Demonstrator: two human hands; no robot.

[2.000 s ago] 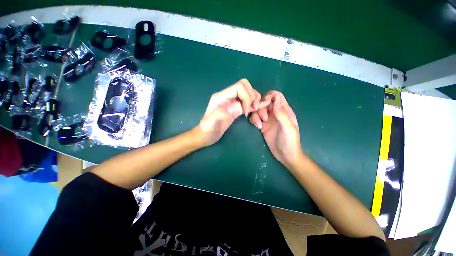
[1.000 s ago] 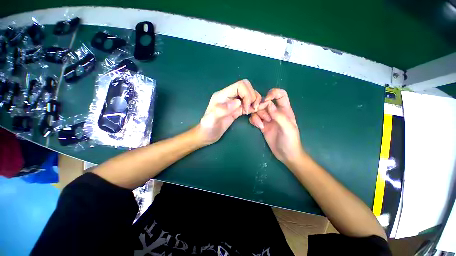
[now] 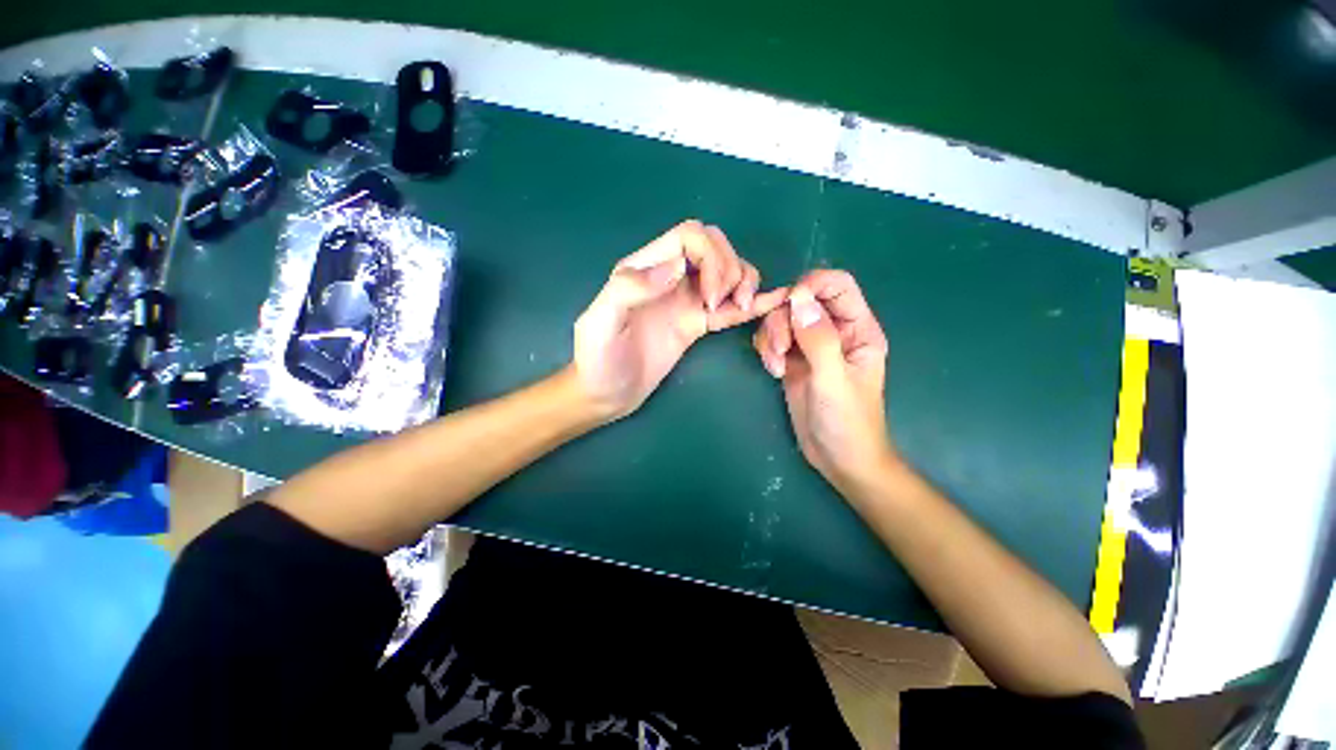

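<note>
My left hand point(image 3: 640, 325) and my right hand point(image 3: 835, 366) are bare and raised over the green bench top, in front of my body. One finger of my left hand reaches across, its tip between the thumb and fingers of my right hand. The other left fingers are curled loosely. No item shows in either hand. To the left of my hands lies a black oval item in a large flat shiny clear bag point(image 3: 340, 308).
Several bagged black items point(image 3: 232, 194) cluster at the left. An unbagged black oval piece point(image 3: 425, 120) lies by the white edge strip point(image 3: 703, 110). White sheets point(image 3: 1257, 469) and a yellow-black strip point(image 3: 1125, 484) are at the right. Brown cardboard point(image 3: 879, 667) shows below the bench edge.
My left hand has moved slightly left and my right hand slightly right, so they are further apart. The left finger now shows stretched out between them. The bench items have not moved.
</note>
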